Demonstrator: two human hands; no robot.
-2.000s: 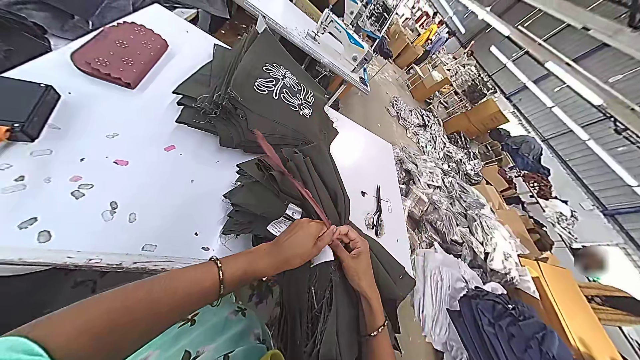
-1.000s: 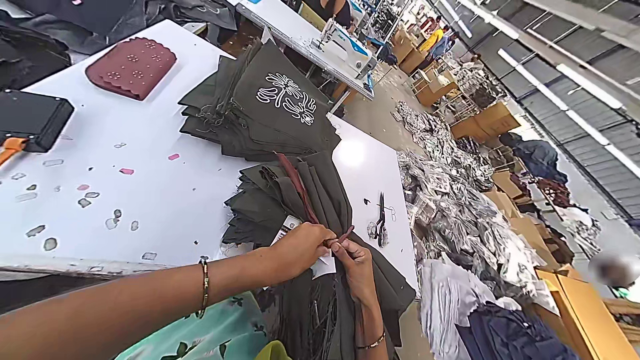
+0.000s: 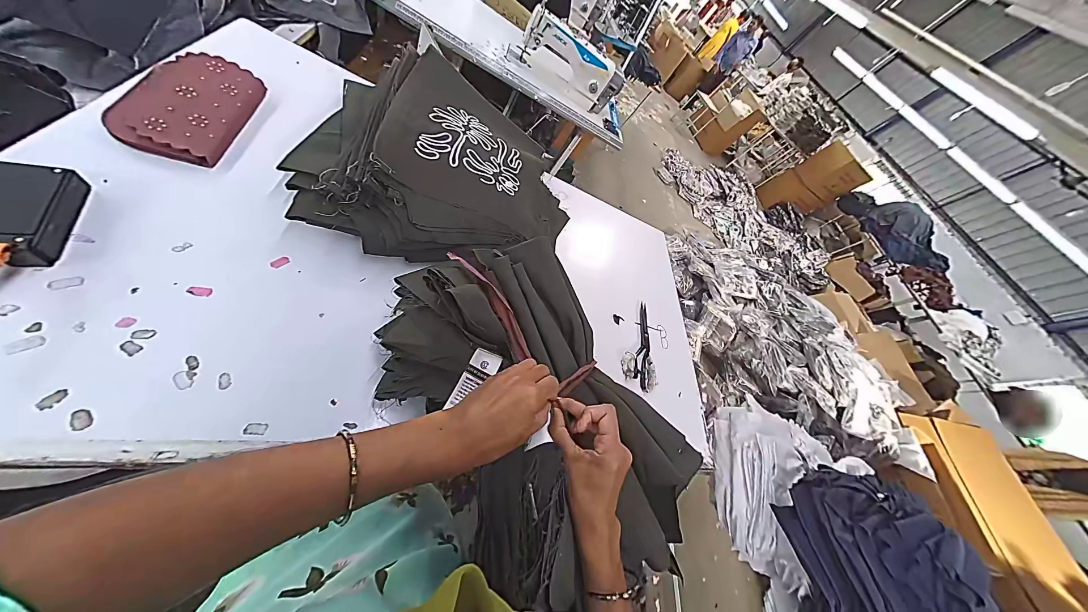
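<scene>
A bundle of dark fabric pieces (image 3: 544,297) lies across the table edge, with a reddish-brown cloth strip (image 3: 501,310) around it. My left hand (image 3: 506,404) pinches the strip at the bundle's middle. Against it, my right hand (image 3: 592,442) holds the strip between thumb and fingers, a short end sticking out above. A white printed tag (image 3: 474,376) shows beside my left hand, partly covered by it. Behind the bundle sits a stack of dark panels (image 3: 408,170) with white embroidery on top. Black-handled scissors (image 3: 643,348) lie to the right.
On the white table (image 3: 229,340) are a maroon scalloped fabric piece (image 3: 185,106), a black box (image 3: 38,212) and small scraps. A sewing machine (image 3: 569,55) stands beyond. Plastic-wrapped goods (image 3: 765,331), navy cloth (image 3: 884,535) and cardboard boxes (image 3: 1003,510) are at the right.
Both hands stay together on the strip at the bundle. A short strip end now stands out farther above my right hand. The view has shifted slightly.
</scene>
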